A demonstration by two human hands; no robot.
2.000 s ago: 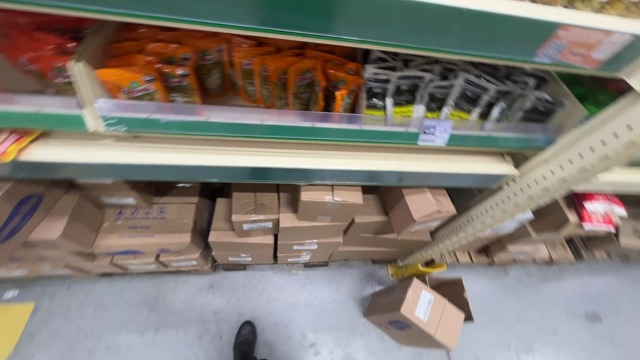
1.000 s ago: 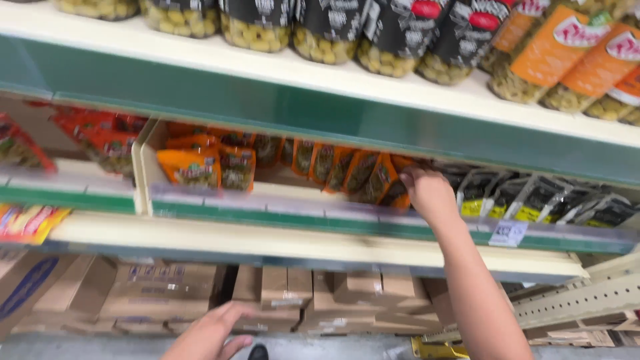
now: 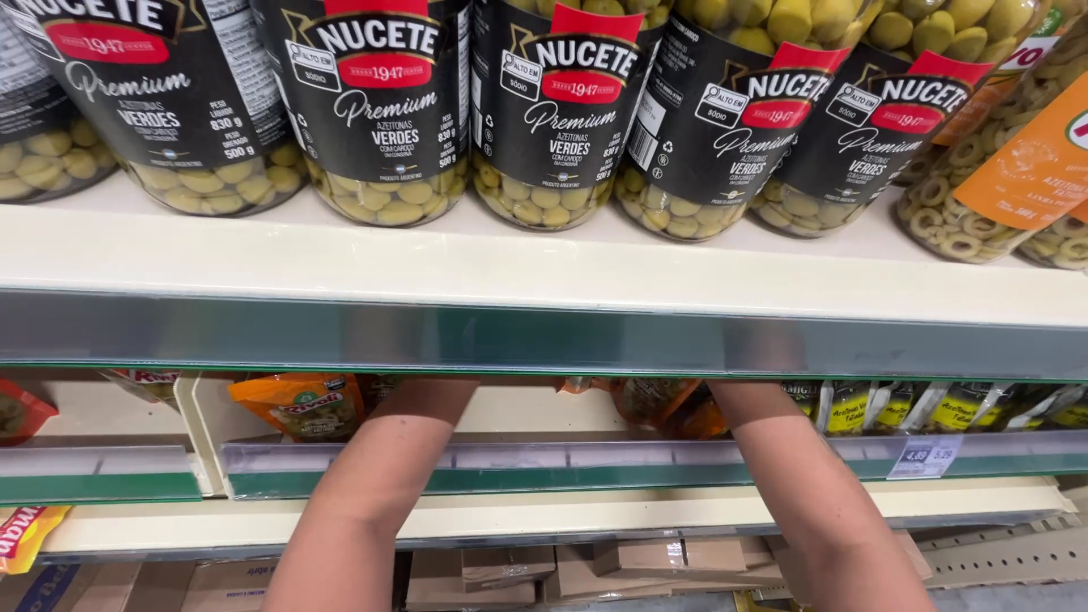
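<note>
Both of my forearms reach into the lower shelf bay, and my left hand and my right hand are hidden behind the edge of the upper shelf. The left arm goes in beside an orange olive pouch (image 3: 299, 406) standing at the left of the bay. The right arm enters between more orange pouches (image 3: 659, 404) and the black and yellow olive pouches (image 3: 892, 408). What either hand touches or holds cannot be seen. A bare stretch of shelf back shows between the arms.
Glass jars of green olives (image 3: 552, 110) line the upper shelf (image 3: 510, 263) above my arms. A clear plastic lip (image 3: 552, 459) runs along the lower shelf's front, and a white divider (image 3: 204, 425) stands at left. Cardboard boxes (image 3: 671, 557) are below.
Both hands have gone in under the upper shelf, out of sight; a second ago the right was at the orange pouches and the left was below the shelf. The view has moved closer.
</note>
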